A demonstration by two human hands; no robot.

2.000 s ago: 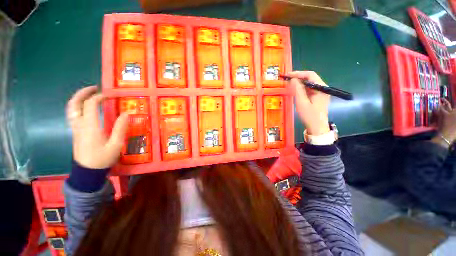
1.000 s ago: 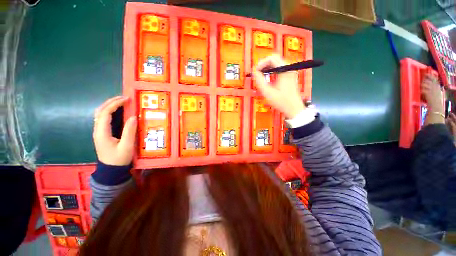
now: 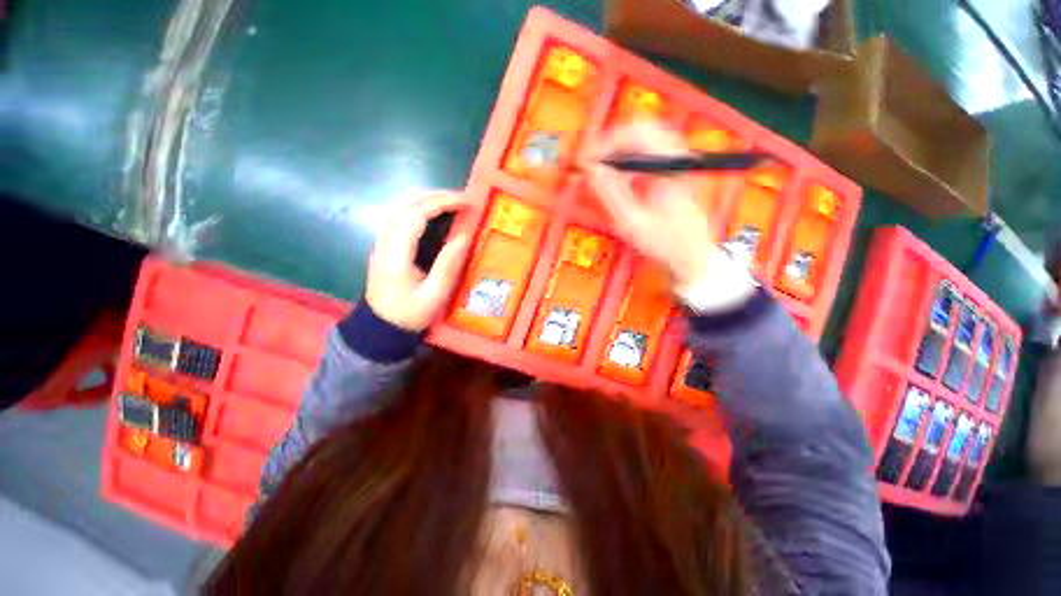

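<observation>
A red phone tray [image 3: 495, 151] lies tilted in the view on the green bench, with orange-backed phones [image 3: 576, 250] face down in its two rows of slots. My left hand [image 3: 417, 262] is around the tray's left edge, thumb against it. My right hand [image 3: 663, 215] is blurred over the upper row and holds a black marker pen [image 3: 686, 162], its left end near the upper left slots. The hand hides parts of several phones. Whether the pen touches a phone I cannot tell.
A mostly empty red tray [image 3: 279, 320] with a few phones is at lower left. Another red tray [image 3: 875, 314] at right holds phones screen up. Open brown boxes [image 3: 890, 128] stand at the far side. A shiny clear strip [image 3: 175, 128] crosses the bench at left.
The view has turned, so the tray appears slanted and further right. My right hand with the pen has moved from the right end of the upper row towards its left end.
</observation>
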